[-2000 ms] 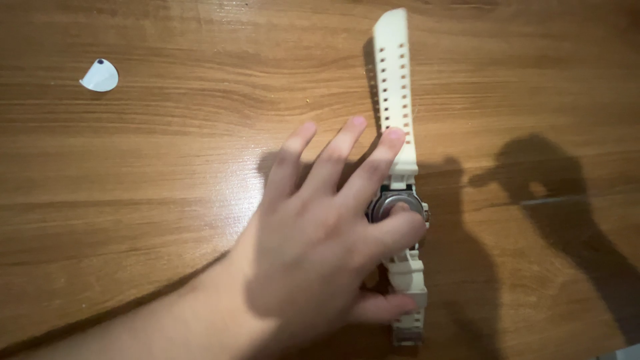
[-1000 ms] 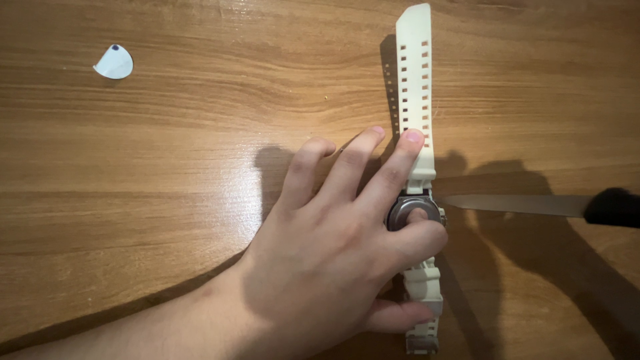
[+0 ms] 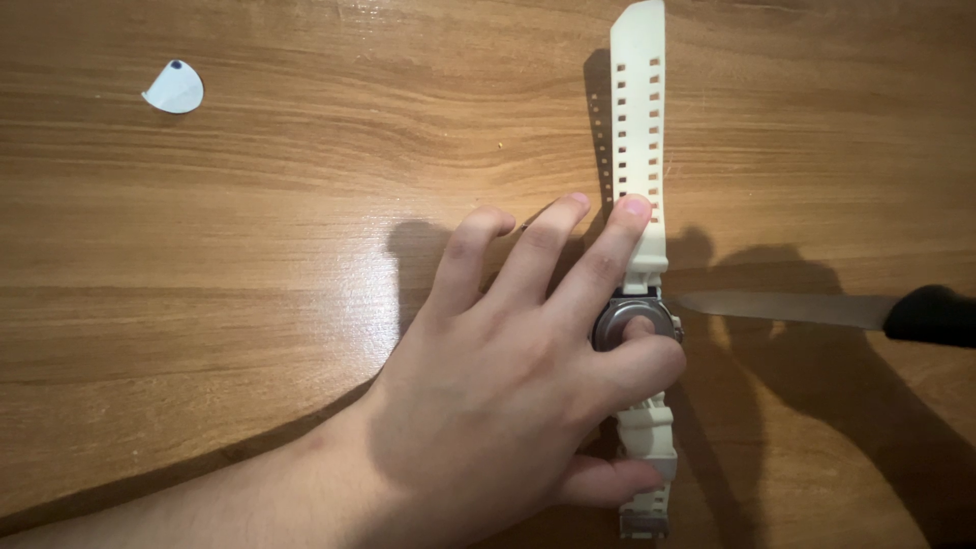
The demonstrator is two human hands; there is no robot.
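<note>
A wristwatch with a cream perforated strap [image 3: 639, 46] lies face down, its metal case back [image 3: 618, 324] showing between my fingers. My left hand [image 3: 488, 374] presses it against the table: one fingertip rests on the upper strap, a bent finger on the case back, and the thumb on the lower strap by the buckle [image 3: 644, 524]. A knife [image 3: 793, 306] with a black handle [image 3: 934, 314] reaches in from the right edge. Its tip is close to the side of the case; contact cannot be told. My right hand is out of view; a hand's shadow falls below the blade.
A small white rounded piece [image 3: 175, 88] with a dark blue dot lies on the wooden table [image 3: 305, 191] at the upper left. Glare shows on the wood left of my hand. A tiny yellowish crumb [image 3: 500, 145] lies above my fingers.
The knife has come in from the right beside the watch case since the earliest frame. My left hand keeps its hold on the watch. The view has shifted slightly.
</note>
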